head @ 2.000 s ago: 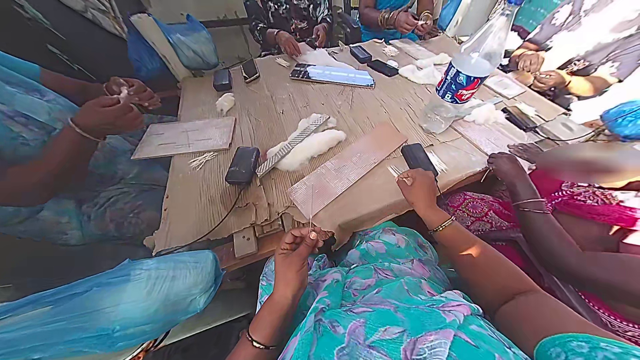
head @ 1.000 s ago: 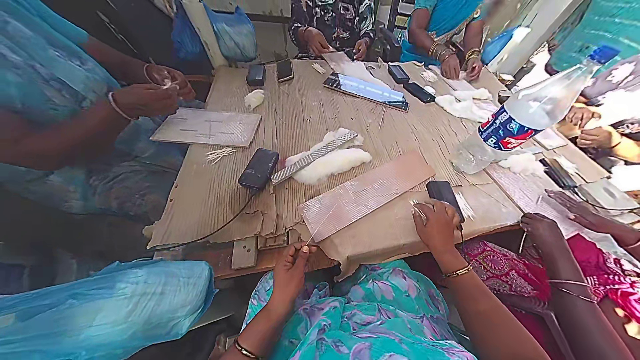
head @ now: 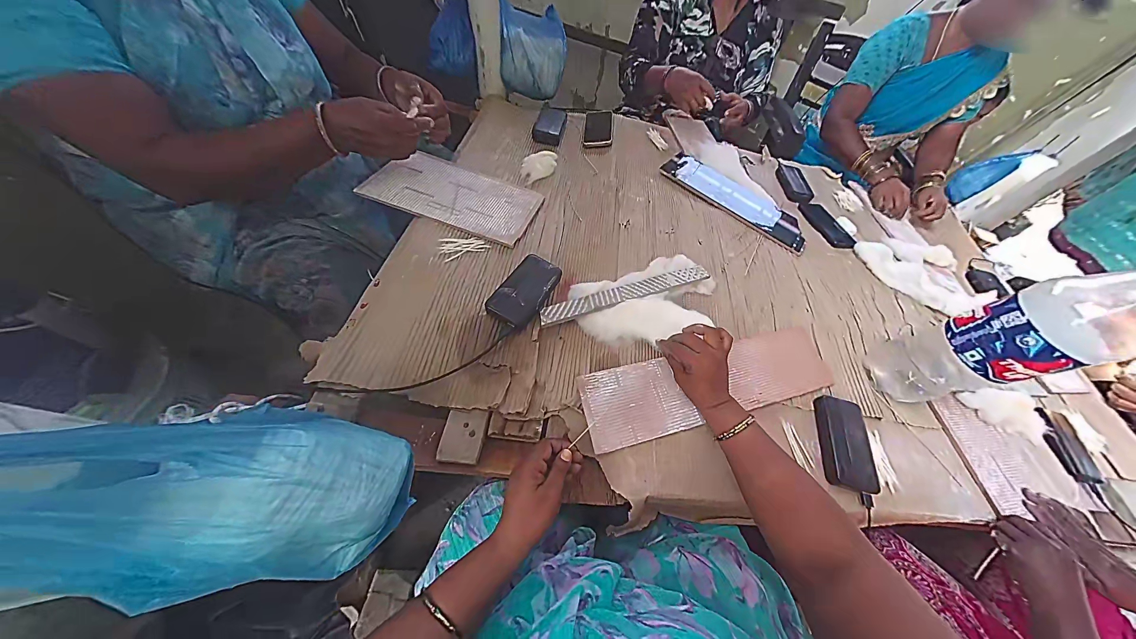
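Note:
My left hand [head: 543, 470] pinches a thin pale stick [head: 581, 436] at the table's near edge, beside the left end of a ribbed, pinkish board [head: 630, 410]. My right hand [head: 699, 355] reaches across that board, its fingertips at the lower edge of a white cotton pile [head: 632, 321]. Whether they grip any cotton cannot be told. A patterned flat strip [head: 621, 295] lies across the pile. To the right of the board, several pale sticks [head: 799, 446] lie beside a black box-shaped device [head: 846, 444] with a cable.
Another black device [head: 524, 291] trails a cable to the left. A plastic bottle [head: 1012, 337] lies tilted at the right. A phone-like slab [head: 735, 202] is farther back. Co-workers sit around the cardboard-covered table [head: 461, 346], and a blue plastic bag [head: 204, 497] bulges at the near left.
My right hand has moved from the sticks by the black device, leftward and away from me to the cotton. My left hand stays at the near edge with the stick. The view has shifted.

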